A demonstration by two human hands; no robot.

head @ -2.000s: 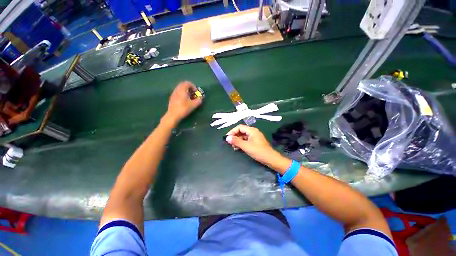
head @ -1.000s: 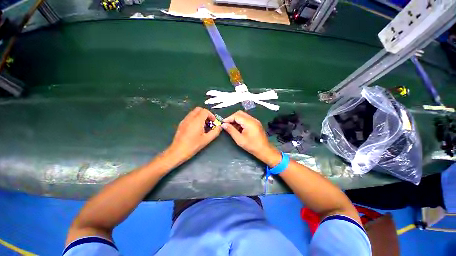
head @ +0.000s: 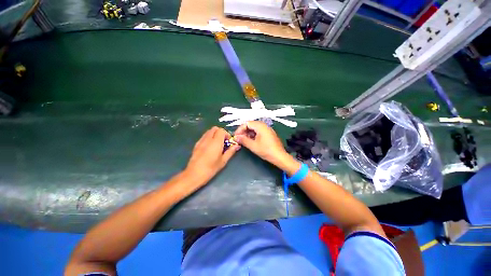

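Observation:
My left hand (head: 209,155) is closed on a small yellow-and-black component (head: 230,142) just in front of the crossed white strips. My right hand (head: 260,142), with a blue strap (head: 297,174) on its wrist, meets it with fingertips touching the component. Whether the right fingertips also pinch a small piece is too small to tell. The white strips (head: 250,114) lie on the green belt at the near end of a blue-violet band (head: 232,60). A loose pile of small black pieces (head: 308,146) lies right of my right hand.
A clear plastic bag (head: 395,148) of black pieces stands at right. Behind it are a metal post (head: 371,92) and a white power strip (head: 437,33). More black pieces (head: 463,146) and a yellow component (head: 432,107) lie far right. A person's blue sleeve (head: 479,197) shows at the right edge.
My left hand has brought the component from the left to my right hand, and the two hands now meet. The white bit seen earlier at my right fingertips is no longer visible. The view has tilted down.

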